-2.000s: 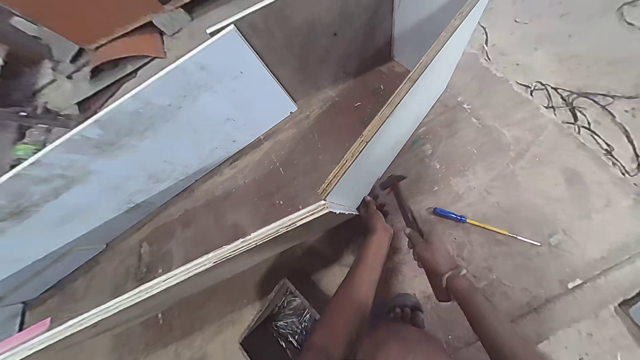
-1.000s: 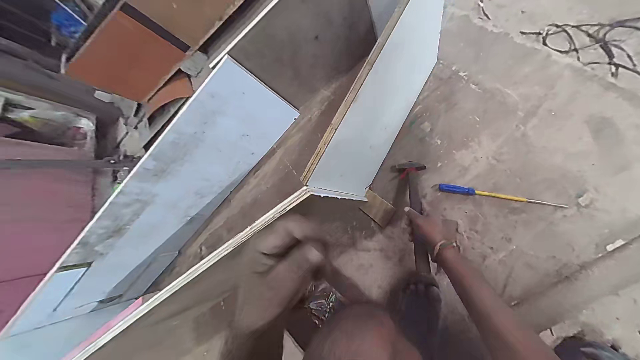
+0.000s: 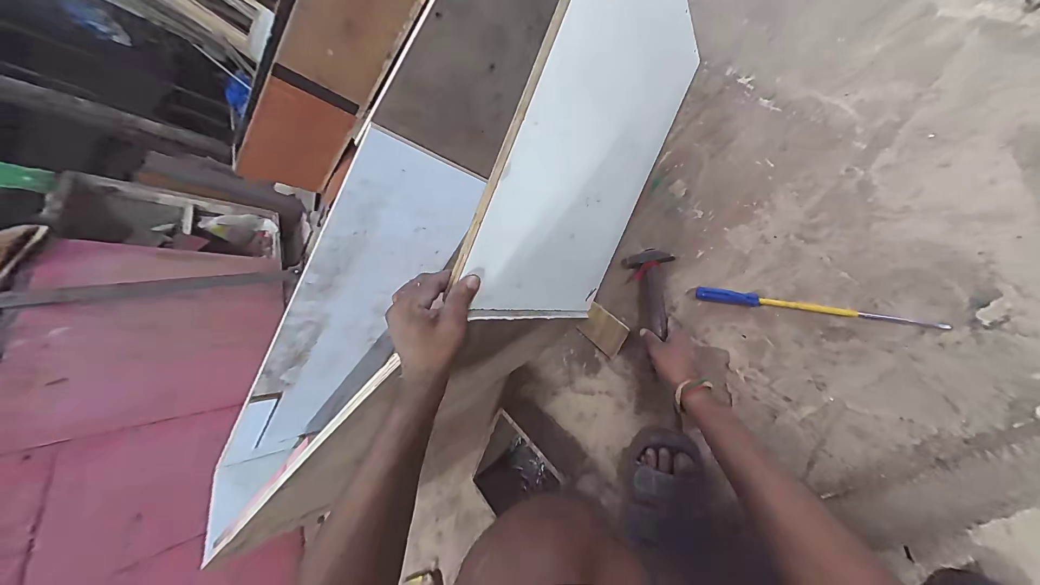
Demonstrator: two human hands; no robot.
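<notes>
My left hand (image 3: 429, 321) grips the top corner where a white-faced plywood panel (image 3: 581, 171) meets the long brown side board (image 3: 479, 357) of an open box frame. The thumb lies on the white panel's edge, and the fingers reach over to the inner side. My right hand (image 3: 673, 357) is closed around the handle of a claw-type or cross-peen hammer (image 3: 652, 280), whose head rests on or just above the floor. Between the frame's lower corner and the hammer lies a small wooden block (image 3: 604, 330). To the right, a screwdriver (image 3: 776, 304) with a blue and yellow handle lies on the floor.
A small open box of nails (image 3: 520, 467) stands between the frame and my foot (image 3: 666, 463). Pink boards (image 3: 146, 349) lie at the left, with orange-brown panels (image 3: 296, 134) and scrap beyond. Inside the frame is a pale blue-white board (image 3: 382, 227).
My left hand, at the frame's lower corner two seconds ago, now grips the top corner. The small wooden block has come into sight by the lower corner. The hammer remains in my right hand.
</notes>
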